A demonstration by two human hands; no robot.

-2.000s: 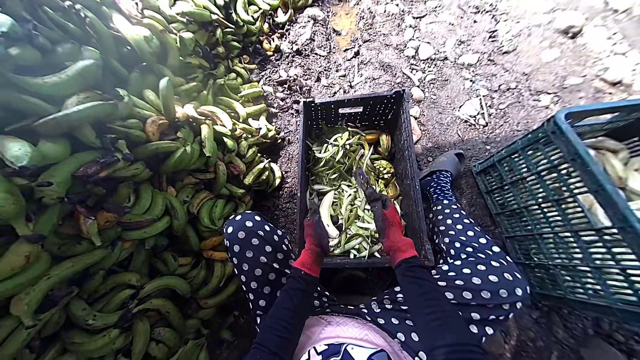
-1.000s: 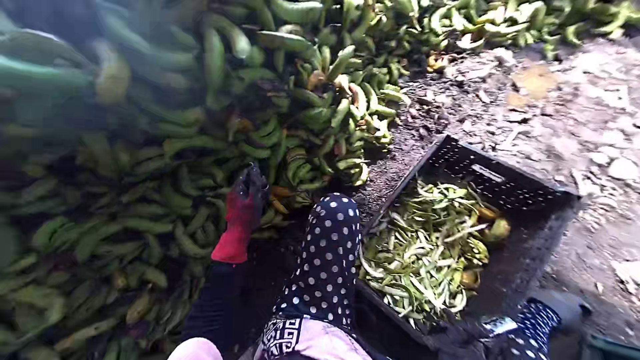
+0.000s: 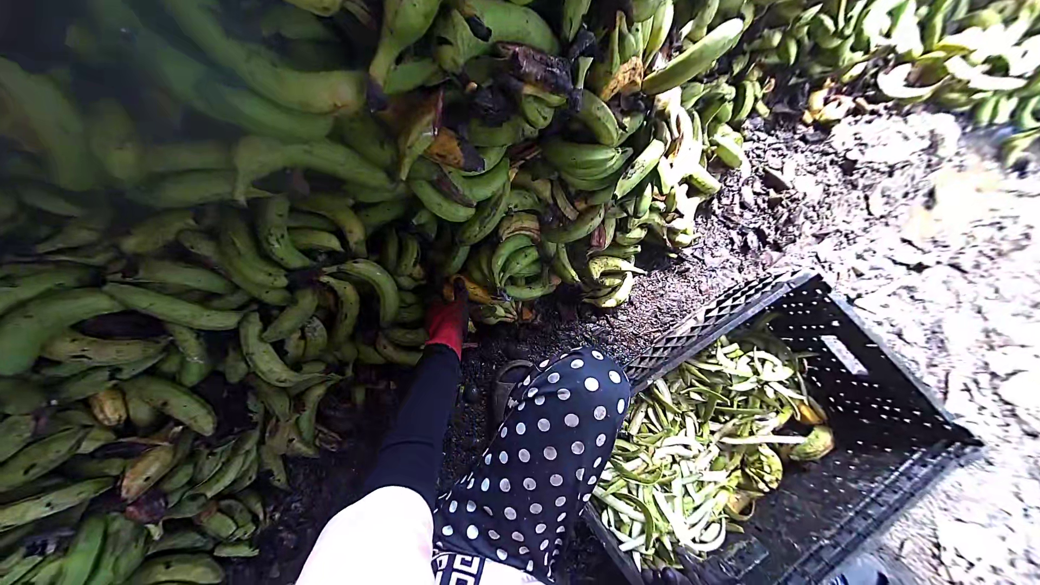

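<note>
My left hand (image 3: 449, 318), in a red glove with dark fingers, reaches into the lower edge of a large heap of green plantains (image 3: 272, 353). Its fingertips touch or nearly touch a yellow-orange plantain (image 3: 475, 294) beside a curled green bunch (image 3: 520, 266); whether they grip it is hidden. At the bottom edge, over the near side of a black plastic crate (image 3: 865, 491), a dark shape looks like the fingertips of my right hand (image 3: 668, 576), mostly cut off by the frame. Green and pale peels (image 3: 691, 455) lie in the crate.
My bent knee in dotted trousers (image 3: 561, 414) stands between the left arm and the crate. A sandal (image 3: 510, 386) shows behind the knee. More plantains (image 3: 934, 61) lie at the top right. Stony, littered ground (image 3: 975, 341) borders the crate.
Two seconds ago both hands were over the crate, the left with a pale peeled plantain. The left hand has since moved to the heap. The view has swung left.
</note>
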